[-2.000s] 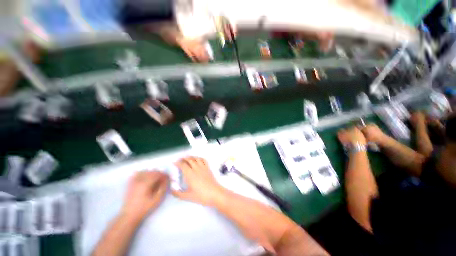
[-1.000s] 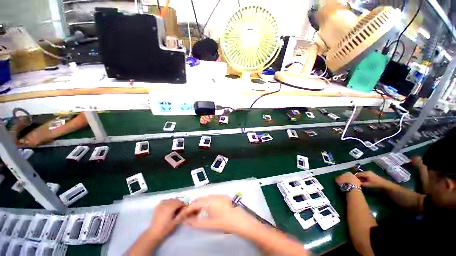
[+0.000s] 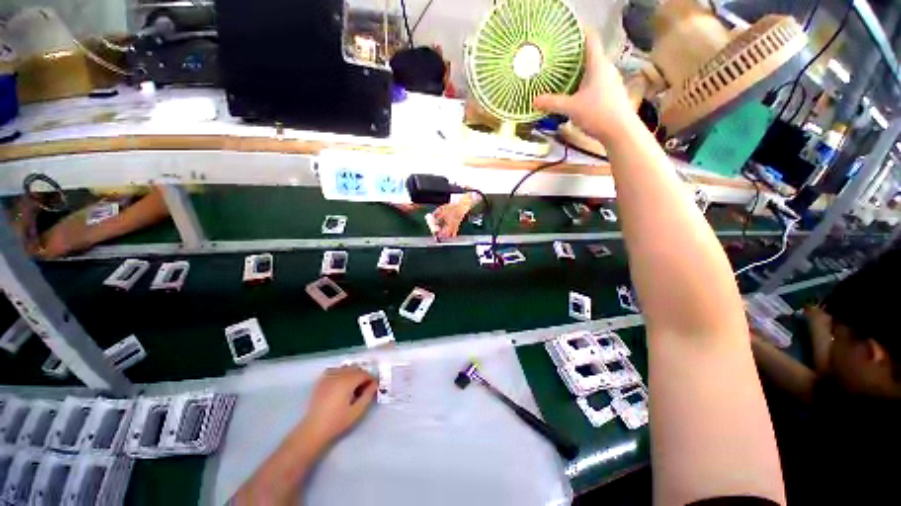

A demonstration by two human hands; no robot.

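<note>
My right hand [image 3: 590,96] is raised to the small green fan [image 3: 526,61] on the shelf, with thumb and fingers around the right edge of its round guard. My left hand [image 3: 346,397] is low over the white mat [image 3: 435,450], its fingers at the left edge of a faint white piece [image 3: 396,382], seemingly a front cover. The piece blends with the mat, so its outline is unclear. The hammer [image 3: 516,407] lies on the mat's right side, head toward the back, black handle toward the front right.
Stacks of white covers [image 3: 178,425] stand left of the mat. A smaller frame pile [image 3: 597,372] lies right of the hammer. Units lie along the green conveyor [image 3: 296,311]. A metal post [image 3: 59,331] rises at left. A coworker [image 3: 850,376] sits at right; other hands show across the belt.
My right hand has left my left hand over the mat and gone up to the fan. My left hand stays low over the mat. The view has shifted slightly.
</note>
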